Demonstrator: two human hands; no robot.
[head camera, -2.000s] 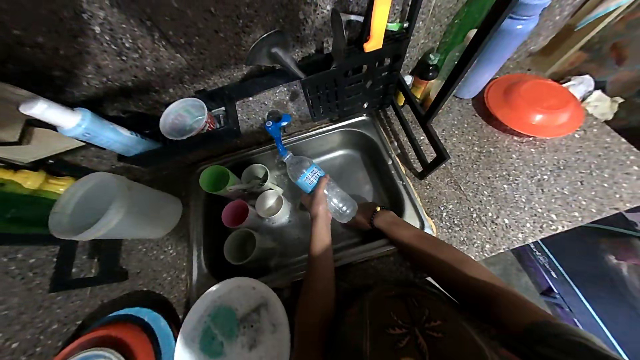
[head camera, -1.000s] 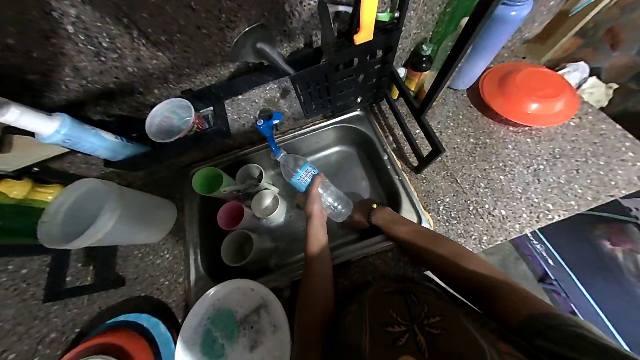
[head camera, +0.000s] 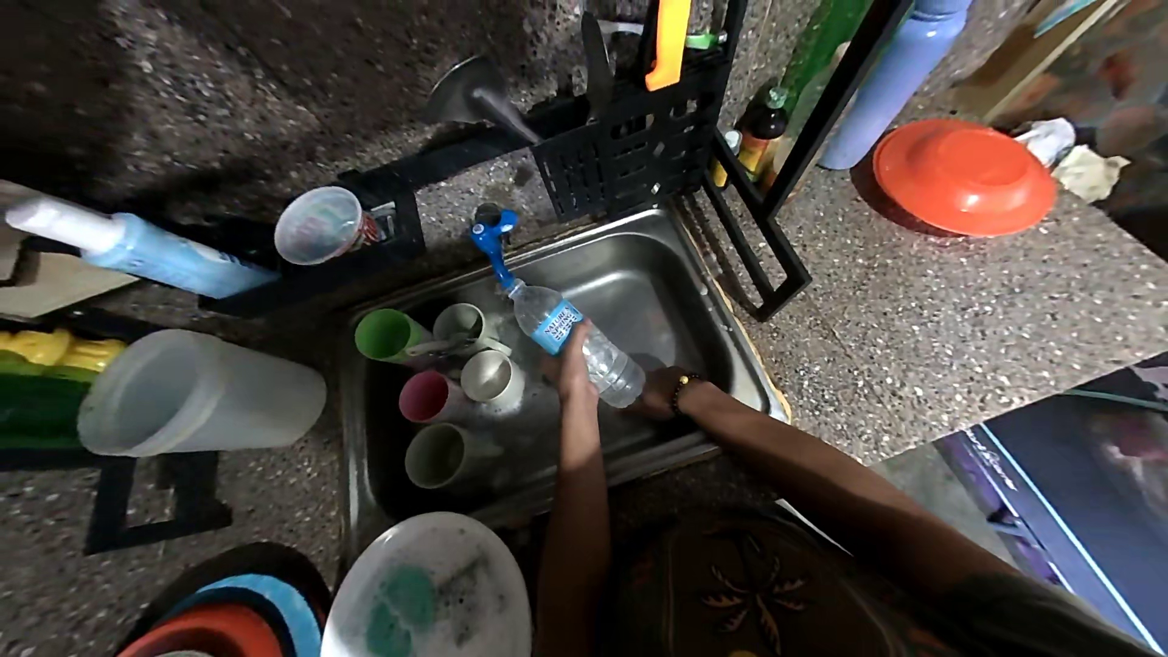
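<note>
My left hand (head camera: 573, 365) is closed around the middle of a clear plastic bottle (head camera: 612, 370) with a blue label. The bottle's neck is at the spout of a blue faucet (head camera: 493, 246), over a steel sink (head camera: 630, 283). My right hand (head camera: 659, 392), below a beaded bracelet, is low in the sink near the bottle's base; its fingers are in shadow and partly hidden. Left of the bottle stand a green cup (head camera: 384, 335), a pink cup (head camera: 425, 396), a white mug (head camera: 491, 377) and other pale mugs.
A black rack (head camera: 620, 155) with utensils stands behind the sink. An orange bowl (head camera: 967, 178) lies on the right counter. At left are a translucent container (head camera: 201, 392), a blue spray bottle (head camera: 164, 260) and a plastic cup (head camera: 319, 225). A white plate or lid (head camera: 438, 584) is at the sink's front left.
</note>
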